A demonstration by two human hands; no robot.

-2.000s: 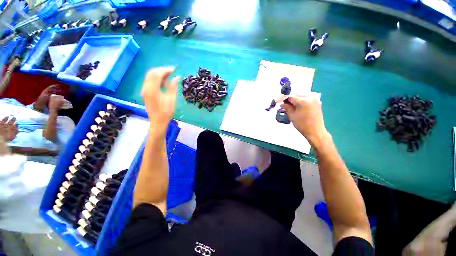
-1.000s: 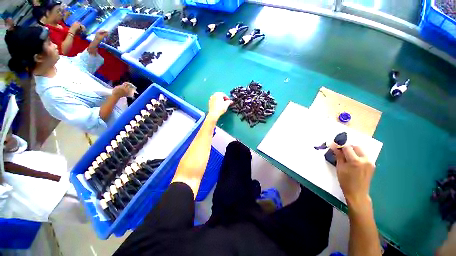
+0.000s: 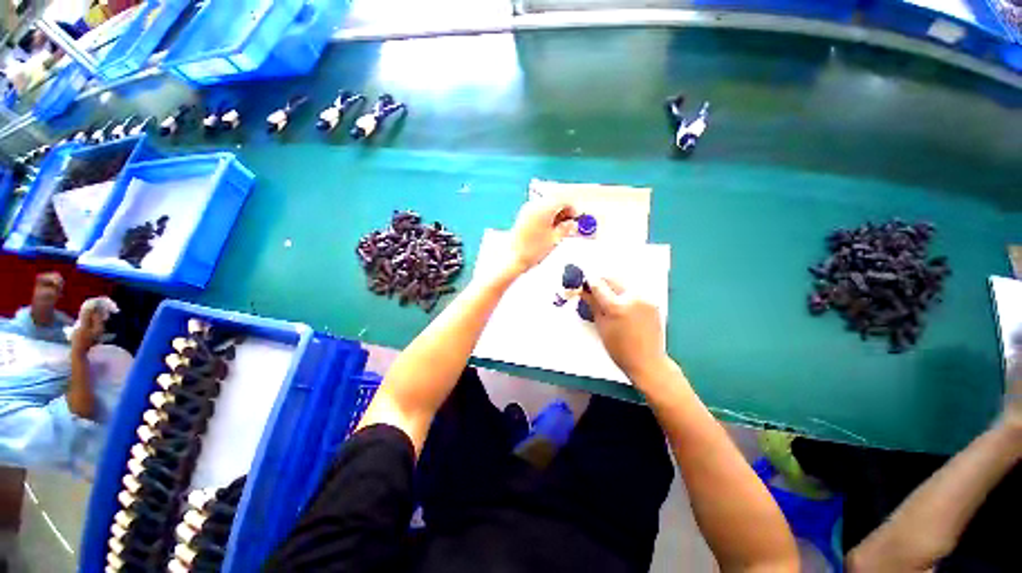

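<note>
My right hand (image 3: 622, 319) holds a dark part with a rounded black end (image 3: 573, 275) over the white sheet (image 3: 516, 325). My left hand (image 3: 540, 233) is at the tan card (image 3: 622, 205), its fingertips closed on a small dark part (image 3: 567, 213) right beside the purple disc (image 3: 586, 225). A black pad (image 3: 586, 309) lies on the sheet, partly hidden by my right fingers. Loose small black parts lie in a left heap (image 3: 410, 259) and a right heap (image 3: 880, 280).
A blue crate (image 3: 294, 369) with rows of black, cream-ended units stands at near left. Blue trays (image 3: 207, 224) are beyond it. Black-and-pale units (image 3: 691, 129) lie spaced along the far side. Another person's arm (image 3: 941, 504) is at the right edge, and a person sits at left.
My left hand has moved from beside the left heap to the purple disc on the tan card. My right hand still holds its part above the white sheet. The camera view has shifted.
</note>
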